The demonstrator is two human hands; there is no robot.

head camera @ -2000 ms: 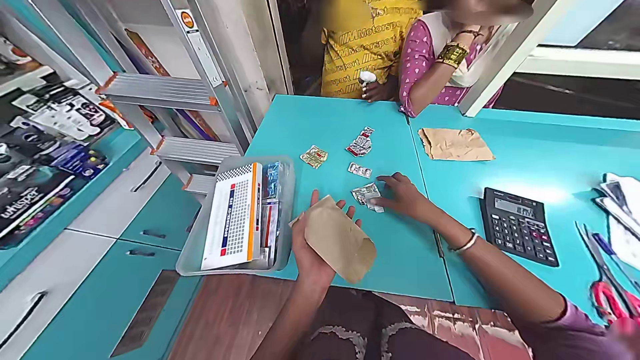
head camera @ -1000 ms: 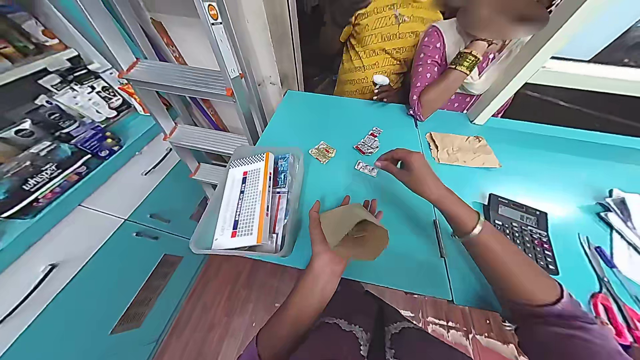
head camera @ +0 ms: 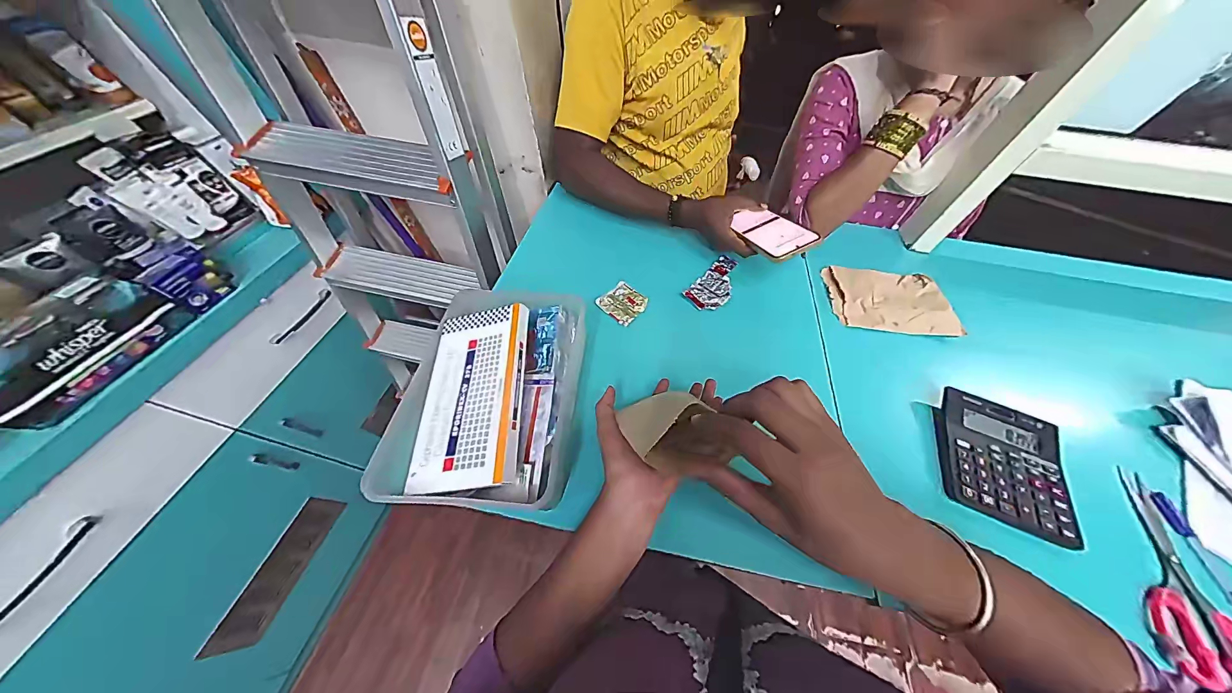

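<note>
My left hand (head camera: pixel 635 457) holds a small brown paper bag (head camera: pixel 656 422) with its mouth turned to the right. The fingers of my right hand (head camera: pixel 789 452) are at the bag's mouth, partly inside it; whether they grip anything is hidden. Beyond the bag, a greenish blister strip piece (head camera: pixel 622 303) and a silver and red blister strip piece (head camera: pixel 709 287) lie on the teal counter (head camera: pixel 616 371). A flattened, creased brown paper bag (head camera: pixel 893 301) lies farther right.
A plastic bin (head camera: pixel 570 414) with boxes stands left, beside an aluminium stepladder (head camera: pixel 351 159). At right are a calculator (head camera: pixel 1008 467), scissors (head camera: pixel 1179 587) and a pen (head camera: pixel 1174 515). Two people stand across the counter, one in yellow holding a smartphone (head camera: pixel 775 234).
My right hand has moved from the small strip pieces to the bag's mouth. Two small strip pieces seen earlier no longer show on the counter. The person in yellow now holds a phone over it.
</note>
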